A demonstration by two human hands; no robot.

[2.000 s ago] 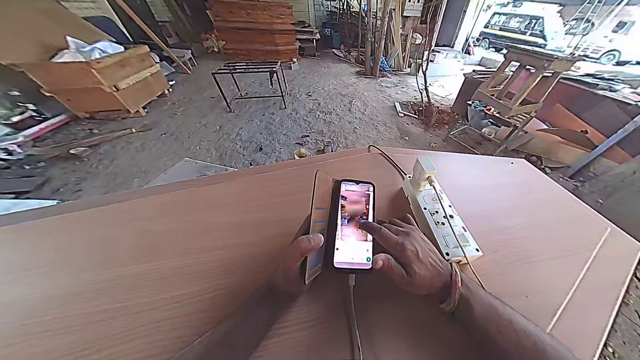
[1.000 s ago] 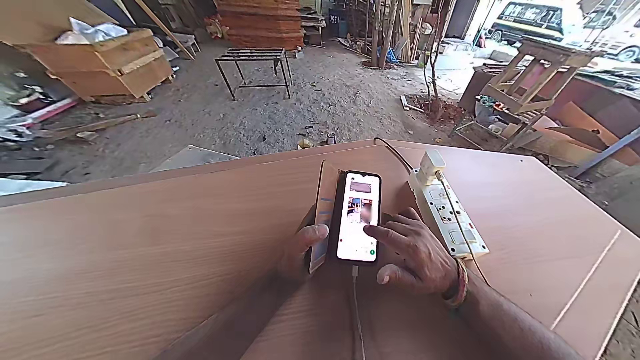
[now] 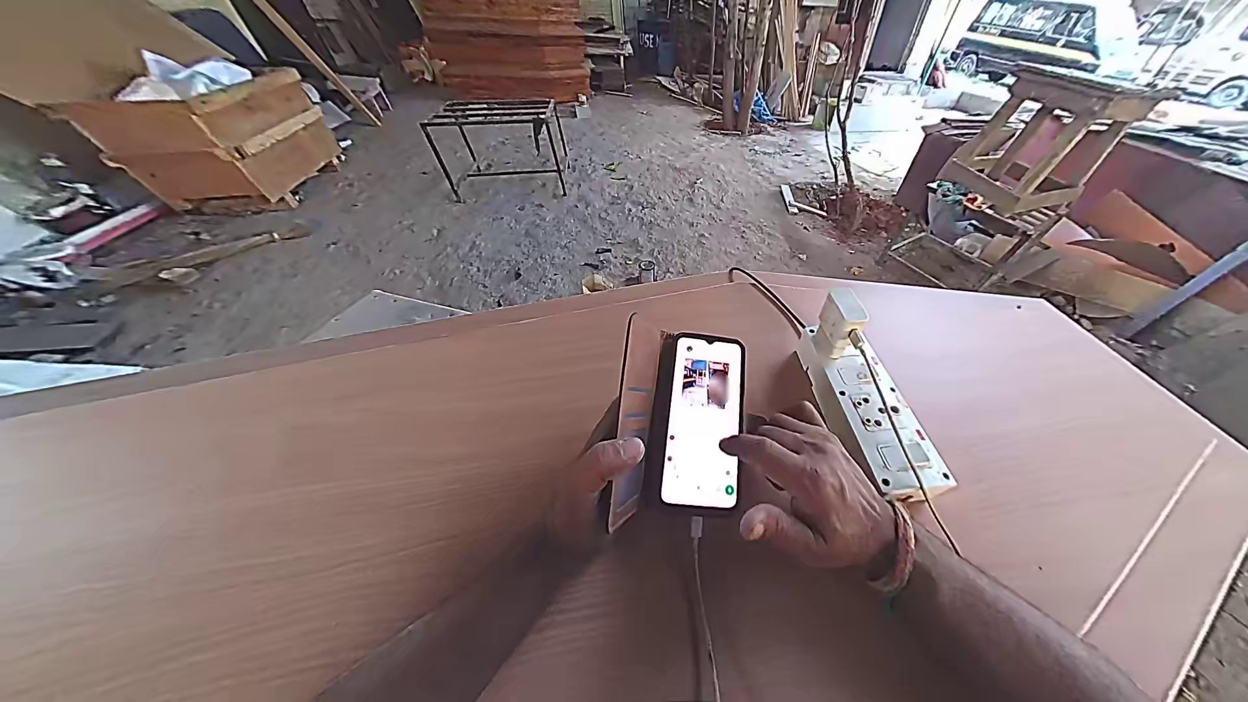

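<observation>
A lit smartphone (image 3: 702, 429) in an opened flip case (image 3: 636, 409) is held above the wood-grain board. My left hand (image 3: 600, 478) grips the case at its left side, the thumb over the cover's edge and the other fingers hidden behind. My right hand (image 3: 814, 478), with a braided band at the wrist, has its index fingertip at the screen's right edge; its thumb stands apart and it holds nothing. A charging cable (image 3: 700, 604) runs down from the phone's lower end. Right of my right hand lies a white power strip (image 3: 877, 409) with an adapter (image 3: 840, 317) plugged in.
The large wood-grain board (image 3: 292, 507) spans the foreground. Beyond it, a metal frame table (image 3: 497, 115) stands on the dirt ground. A wooden crate (image 3: 224, 146) is at the left, a wooden stand (image 3: 1033, 146) and scrap at the right. Vehicles are parked at the back right.
The picture on the phone screen has become smaller, with more white around it. My right index finger has moved lower along the screen to its right edge. My left hand still holds the case.
</observation>
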